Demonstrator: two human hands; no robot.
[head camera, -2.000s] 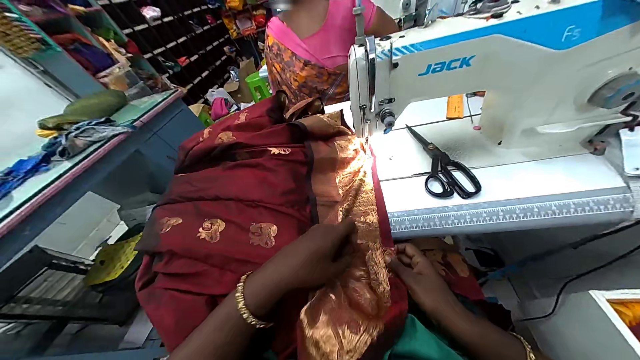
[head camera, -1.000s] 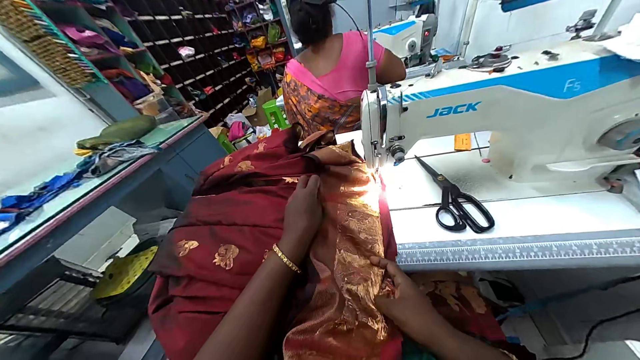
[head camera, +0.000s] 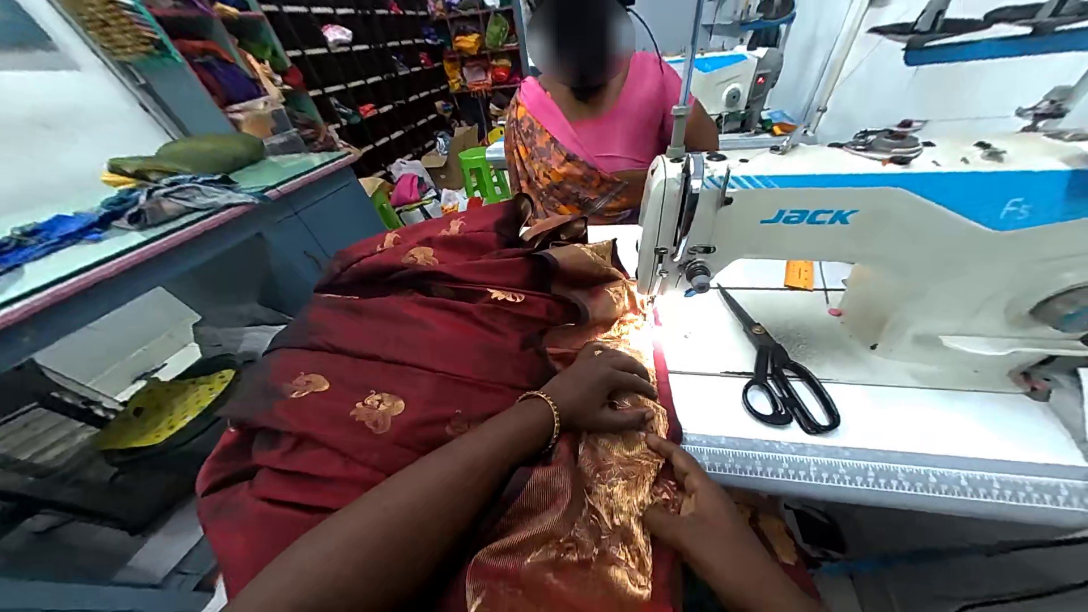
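Observation:
Maroon cloth with gold motifs (head camera: 408, 348) and a wide gold border (head camera: 625, 493) lies heaped left of a white and blue Jack sewing machine (head camera: 790, 212). The border's far end is under the lit needle area, where the exact stitch point is hidden by glare. My left hand (head camera: 605, 391), with a bangle at the wrist, rests on the border, fingers spread and bent; whether it pinches cloth is unclear. Nearer to me, my right hand (head camera: 701, 510) holds the border's right edge between thumb and fingers. Black-handled scissors (head camera: 778, 365) lie on the machine bed, right of the cloth.
A measuring scale (head camera: 884, 480) runs along the table's front edge. An orange ruler piece (head camera: 799, 274) lies behind the scissors. At left, a glass-topped counter (head camera: 280, 191) bears blue and green cloths. A person in pink (head camera: 603, 127) sits beyond the machine, near green stools (head camera: 483, 174).
My left hand has moved from the maroon folds onto the gold border, closer to the needle area than my right hand. My right hand still holds the border's edge.

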